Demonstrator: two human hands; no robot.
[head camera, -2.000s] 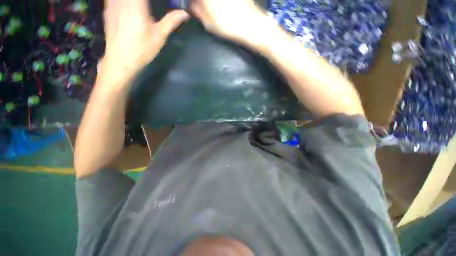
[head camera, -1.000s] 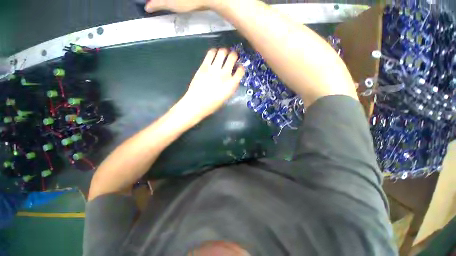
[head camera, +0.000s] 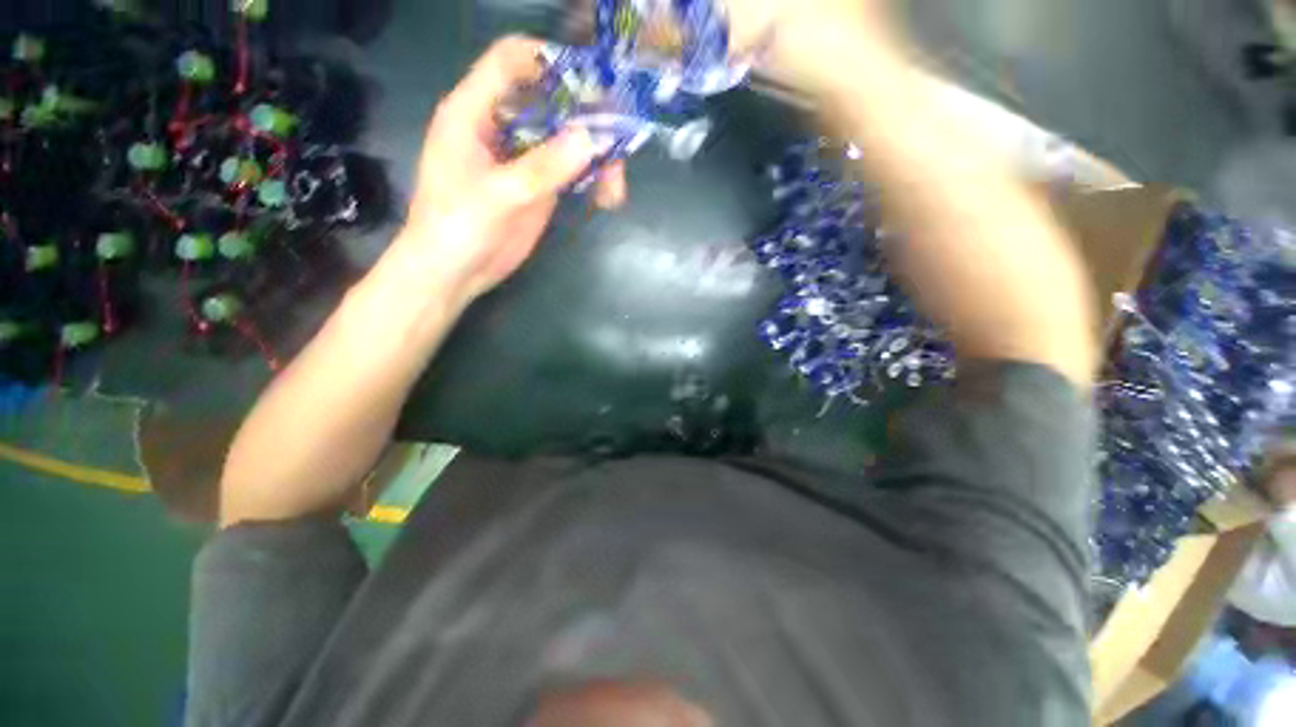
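A bunch of shiny blue wired parts is between my two hands at the top of the view, blurred. My left hand holds part of the bunch, with its thumb and fingers around it. My right hand is at the bunch's right side, blurred and partly cut off by the top edge; its fingertips are hard to make out. A loose heap of the same blue wired parts lies on the dark glossy worktop, partly behind my right forearm.
Black units with green cylinders and red wires mass at the left. A cardboard carton with many blue parts stands at the right. A pale metal rail runs beyond my right forearm. Green floor with a yellow line shows lower left.
My left hand has moved up and left from the heap and now holds blue parts. My right hand has come from beyond the rail to the bunch. The view has shifted.
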